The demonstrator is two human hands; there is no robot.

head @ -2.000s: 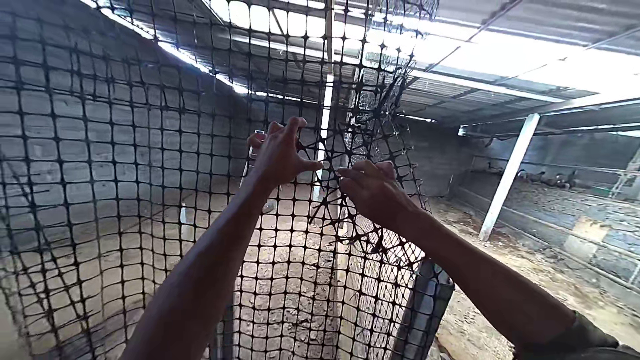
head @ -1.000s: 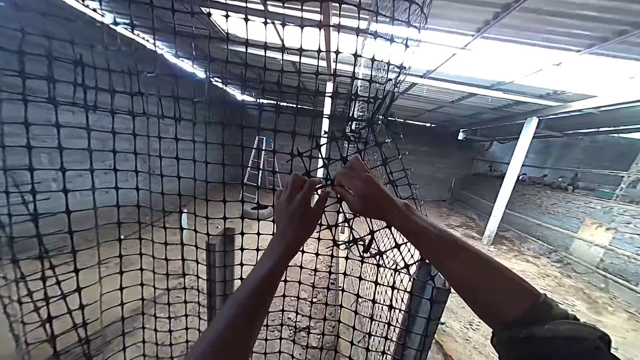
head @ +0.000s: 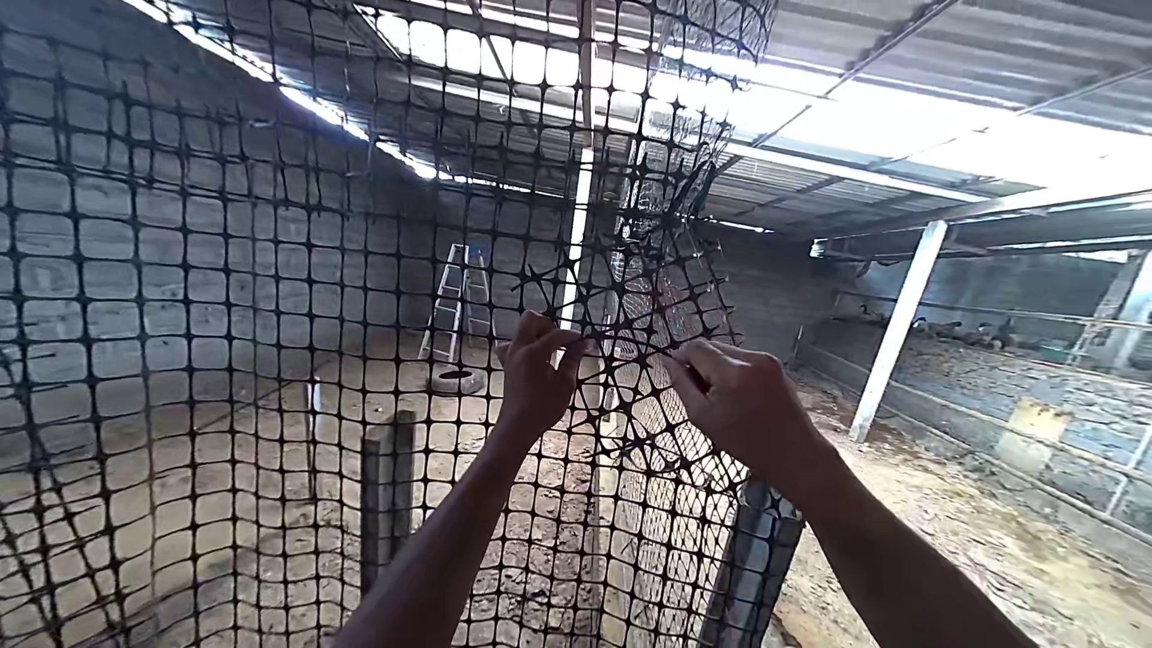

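Black plastic mesh netting (head: 306, 270) hangs across the left and middle of the view. Near its right side, where layers bunch and overlap, my left hand (head: 538, 369) pinches a strand between thumb and fingers. To the right of it, my right hand (head: 733, 396) has its fingers closed on the bunched mesh, a short gap away. What lies inside the right fist is hidden. Finer wire mesh (head: 666, 504) runs behind the black netting, below and between the hands.
A dark post (head: 756, 558) stands under my right hand, and another post (head: 387, 495) behind the netting at left. Farther back are a stepladder (head: 457, 301), a tire (head: 456, 382) and a white post (head: 900, 328). Birds (head: 972, 331) sit beyond a railing at right.
My hands met at the mesh one second ago and are now apart, the right one farther to the right. Two seconds ago my left hand was higher, its fingers spread.
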